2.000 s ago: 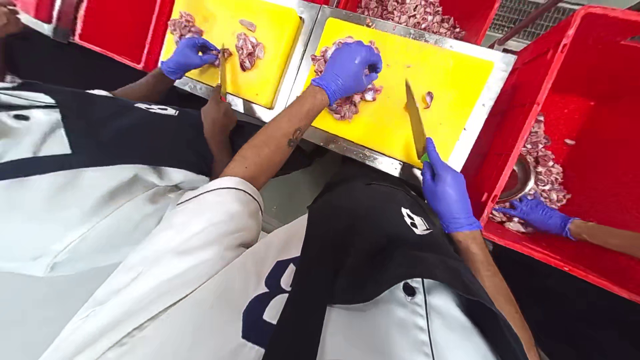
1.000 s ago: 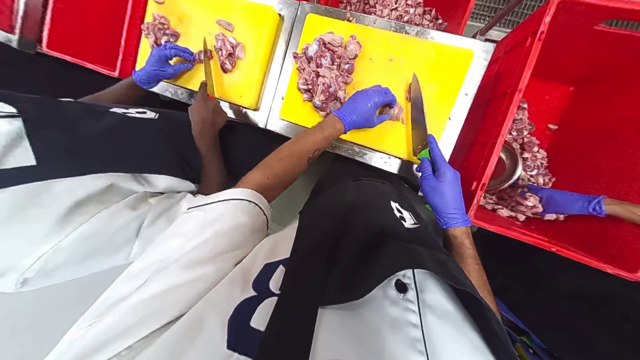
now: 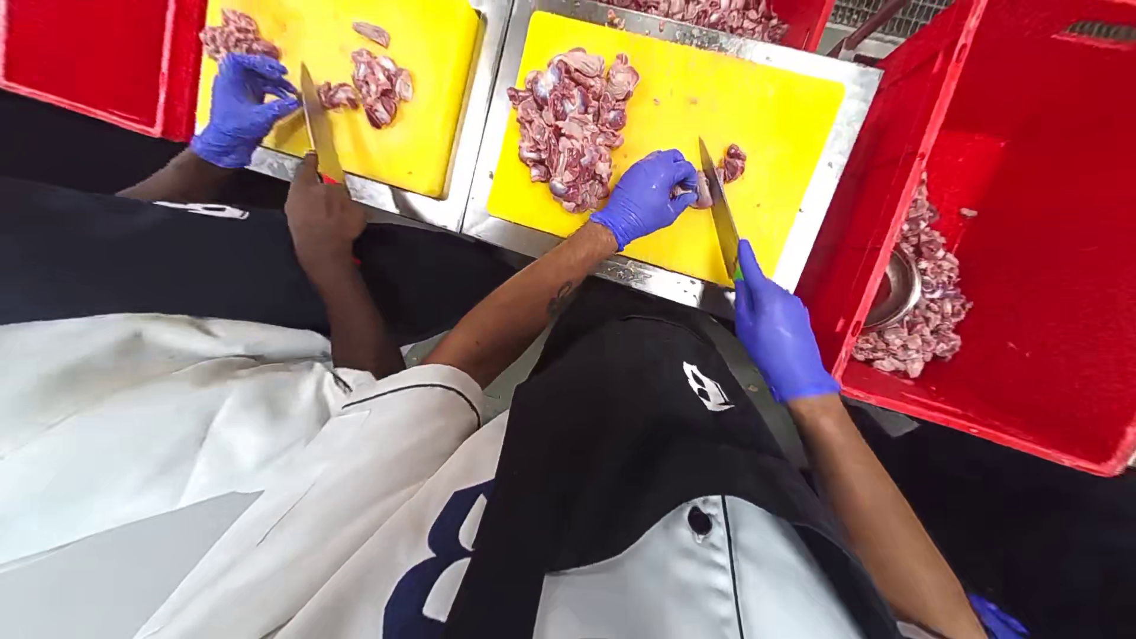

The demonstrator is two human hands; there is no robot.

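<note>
My left hand (image 3: 652,197), in a blue glove, pinches a small piece of raw meat (image 3: 704,191) on the yellow cutting board (image 3: 781,115). My right hand (image 3: 779,328), gloved too, grips a kitchen knife (image 3: 721,213) whose green handle shows slightly. The blade points away from me and lies across or beside the held piece; contact with it is hard to tell. Just beyond the blade, to the right, is another small dark piece of meat (image 3: 734,163). A large pile of raw meat pieces (image 3: 575,129) lies on the left part of the board.
At left, a co-worker's gloved hand (image 3: 244,111) and bare hand with a knife (image 3: 319,124) work over another yellow board (image 3: 435,98). Metal trays (image 3: 497,115) frame both boards. At right, a red crate (image 3: 1047,266) holds meat pieces (image 3: 932,311) and a metal bowl (image 3: 898,288).
My left hand has come from above the meat pile to beside the blade and now holds a piece. The other person's gloved hand has left the red crate at right.
</note>
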